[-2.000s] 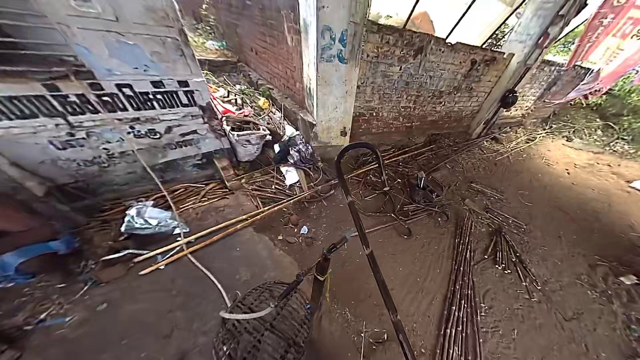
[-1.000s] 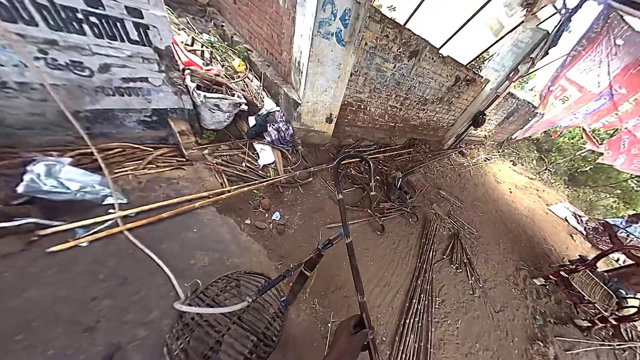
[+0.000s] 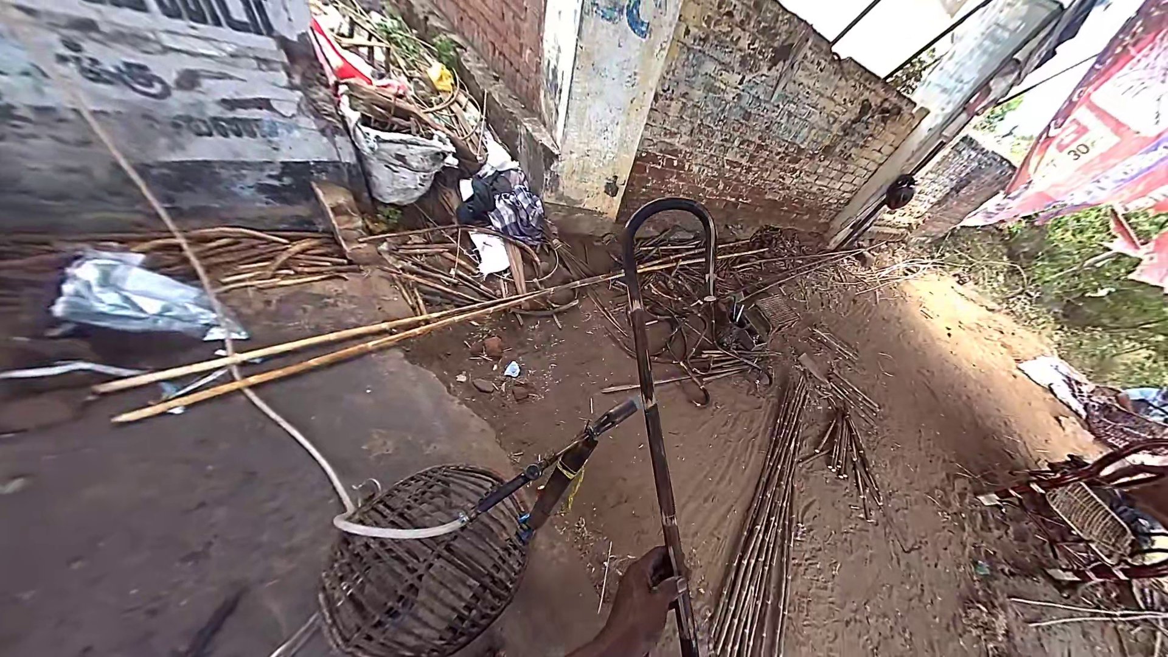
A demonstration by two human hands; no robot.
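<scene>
My left hand (image 3: 636, 602) is closed around the lower shaft of a dark cane with a hooked top (image 3: 650, 392), which stands upright at the middle of the view. Left of the shaft, a gas torch (image 3: 557, 470) is tied to a dark post with yellow cord, and its pale hose (image 3: 401, 529) runs off to the upper left. Behind the hose sits a round woven basket (image 3: 424, 579), bottom side or top side cannot be told. My right hand is out of view.
Bundled thin canes (image 3: 762, 520) lie on the dirt to the right. Two long bamboo poles (image 3: 319, 356) cross the ground at left, near a plastic bag (image 3: 137, 297). Hooked canes (image 3: 703, 338) pile up by the brick wall (image 3: 766, 109). Cane furniture (image 3: 1095, 511) stands at far right.
A hand has come in from below and taken hold of the cane's shaft; no hand shows two seconds ago. The view has swung toward the right.
</scene>
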